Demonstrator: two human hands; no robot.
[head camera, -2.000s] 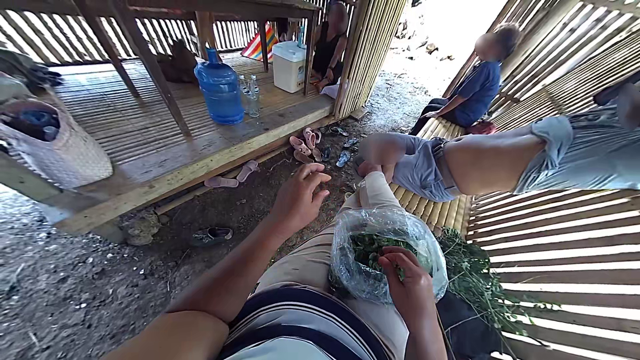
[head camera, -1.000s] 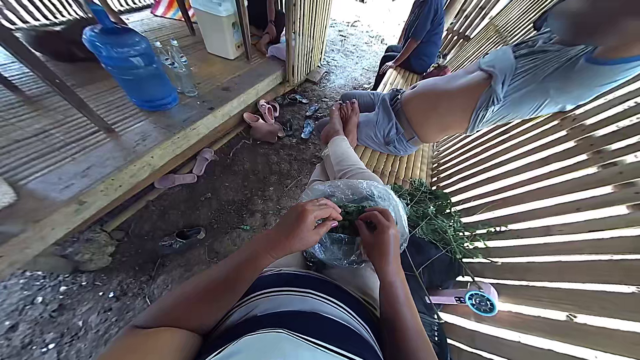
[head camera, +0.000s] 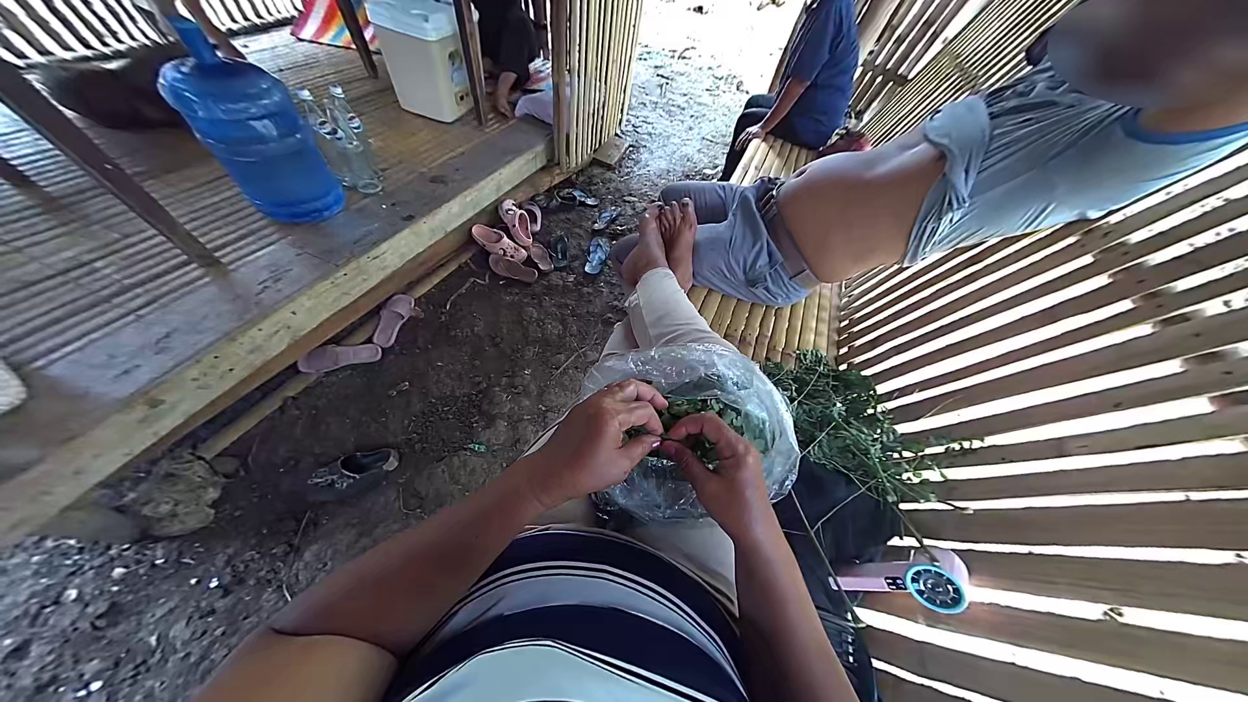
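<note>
A clear plastic bag (head camera: 770, 419) lies open on my lap with green leaves (head camera: 726, 414) inside. Over its mouth, my left hand (head camera: 600, 439) and my right hand (head camera: 717, 468) meet at the fingertips. Both pinch a thin, dark stem (head camera: 666, 439) between them, with a few leaves close by. To the right of the bag, a heap of leafy green stems (head camera: 838, 419) rests on the bamboo bench and over a dark bag or cloth (head camera: 838, 507).
A pink handheld fan (head camera: 936, 585) lies at the right by the slatted wall. People sit along the bamboo bench (head camera: 770, 327). At the left, a raised platform (head camera: 292, 322) holds a blue water jug (head camera: 244, 136), glass bottles (head camera: 346, 146) and a cooler (head camera: 424, 68); sandals (head camera: 507, 244) lie on the ground.
My left hand, raised and apart from the bag two seconds ago, has come down to meet my right hand over it. The view has turned, and the pink fan now shows.
</note>
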